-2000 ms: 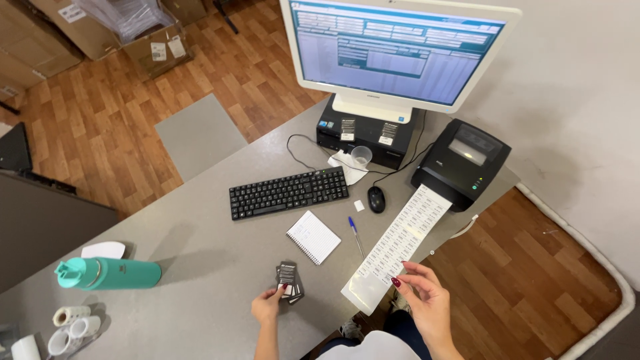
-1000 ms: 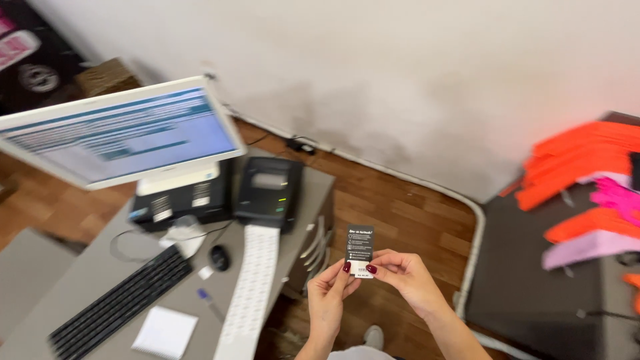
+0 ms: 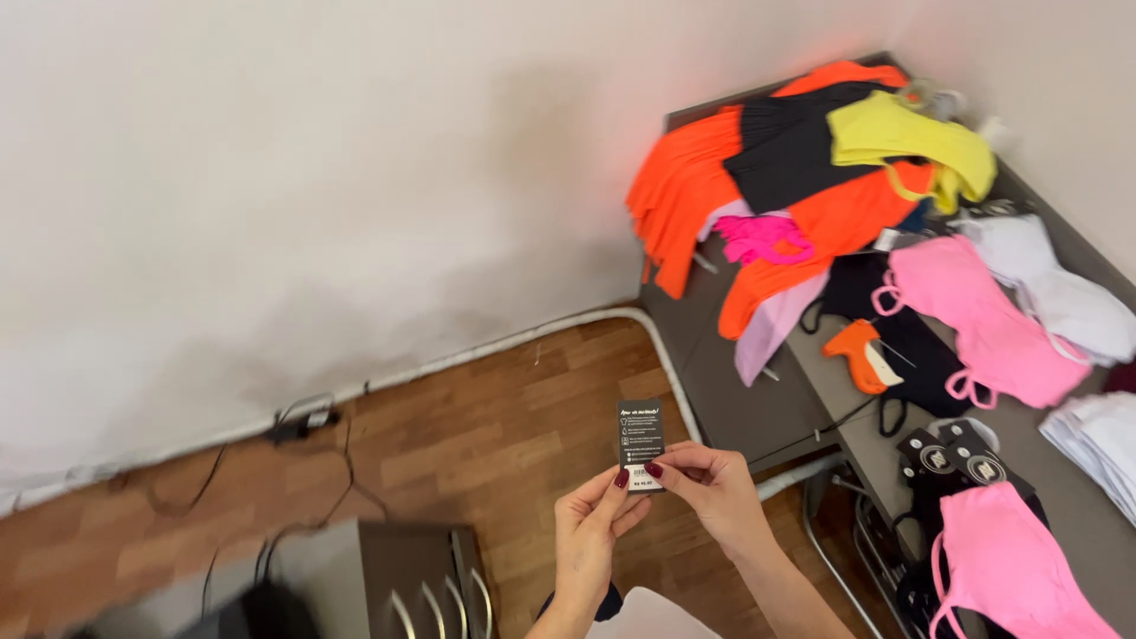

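Between my two hands, low in the middle of the head view, is a small black hang tag (image 3: 641, 430) with white print and a white barcode sticker at its lower end. My left hand (image 3: 593, 524) pinches the tag's lower left edge between thumb and fingers. The thumb and fingers of my right hand (image 3: 714, 497) press on its lower right side, over the sticker. The tag is upright and faces me.
At right, a grey desk (image 3: 799, 399) bears orange, black, yellow and pink garments (image 3: 976, 319), an orange tagging gun (image 3: 861, 357) and black round-logo tags (image 3: 958, 461). Drawer handles (image 3: 441, 608) and a dark device are at lower left. Cables (image 3: 306, 426) run along the wall.
The view has swung right, from the computer desk to the garments. Two seconds ago my left hand was at a pile of tags and my right at the printed label strip; now both hold one tag.
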